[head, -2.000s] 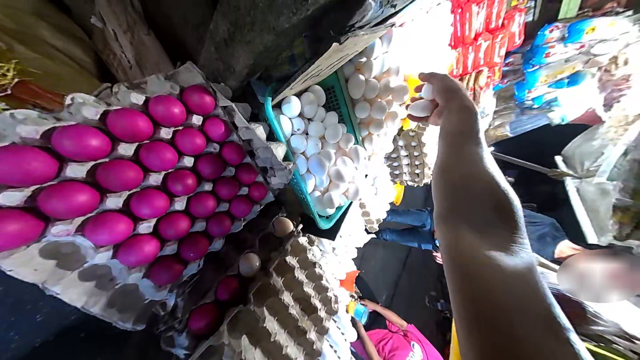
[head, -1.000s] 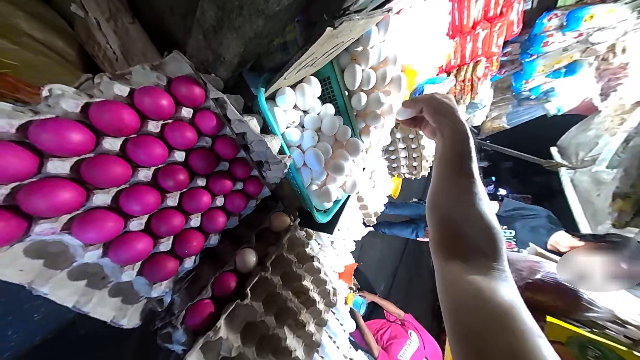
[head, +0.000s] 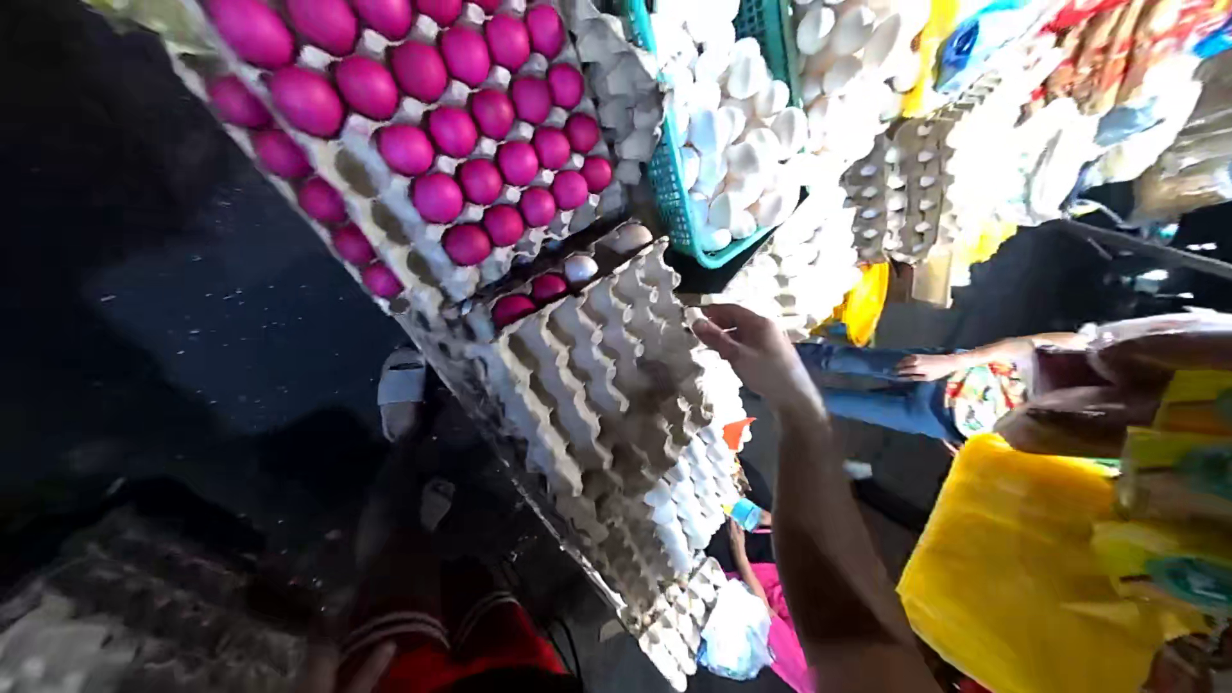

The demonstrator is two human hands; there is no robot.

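Observation:
My right hand reaches in from the lower right, its thumb and fingers closed at the edge of the top empty cardboard egg tray. Beside that stack, a few pink and pale eggs sit in a shaded row. Above left are trays of bright pink eggs. White eggs fill a teal plastic basket just above my right hand. What seems to be my left hand shows only in part, dark and blurred, at the bottom edge near red shorts.
More white eggs and egg trays lie beyond the basket. People stand at the right, one in blue jeans. A yellow bag or cloth is at the lower right, a person in pink at the bottom.
My right hand has moved from the white eggs beyond the basket to the empty tray stack. The egg it held earlier no longer shows. The view has swung downward.

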